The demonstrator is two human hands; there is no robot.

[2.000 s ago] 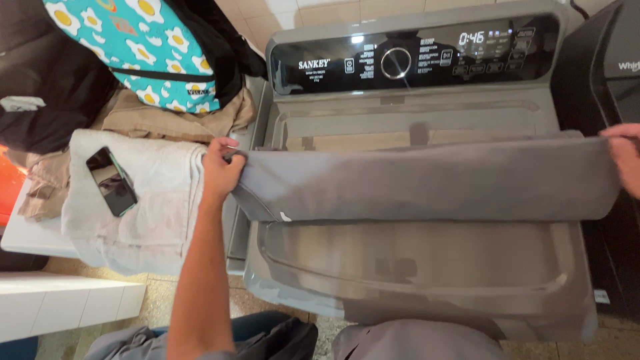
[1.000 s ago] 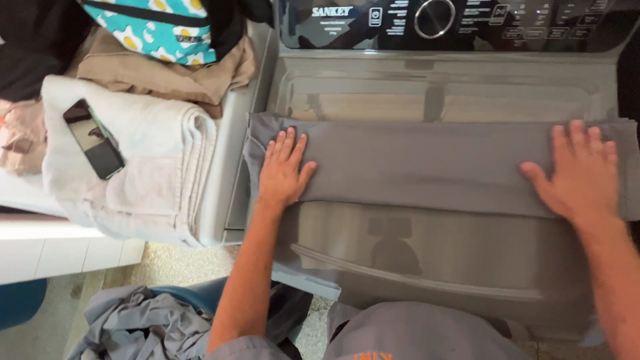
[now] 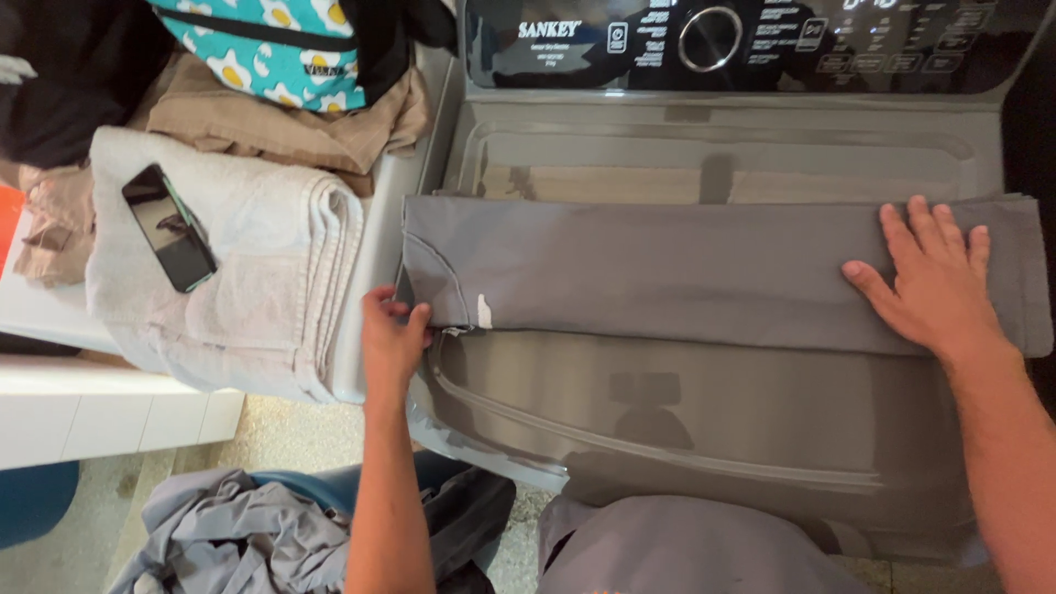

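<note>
A grey garment (image 3: pixel 660 272), folded into a long flat strip, lies across the lid of a grey Sankey washing machine (image 3: pixel 660 412). At its lower left corner, my left hand (image 3: pixel 394 330) has thumb and fingers closed on the edge, beside a small white mark on the cloth. Flat on the right part of the strip rests my right hand (image 3: pixel 932 276), palm down with the fingers spread. A curved seam shows near the strip's left end.
To the left, a folded whitish towel (image 3: pixel 247 305) carries a smartphone (image 3: pixel 169 227). Behind it are brown cloth (image 3: pixel 272 124) and a turquoise bag with an egg print (image 3: pixel 247 41). Crumpled grey clothes (image 3: pixel 239 528) lie in a blue basket below. The control panel (image 3: pixel 610 41) stands at the back.
The strip, held at both ends two seconds ago, now lies on the lid. Since one second ago, my left hand has moved from the cloth's top to its lower left corner; my right hand stays flat.
</note>
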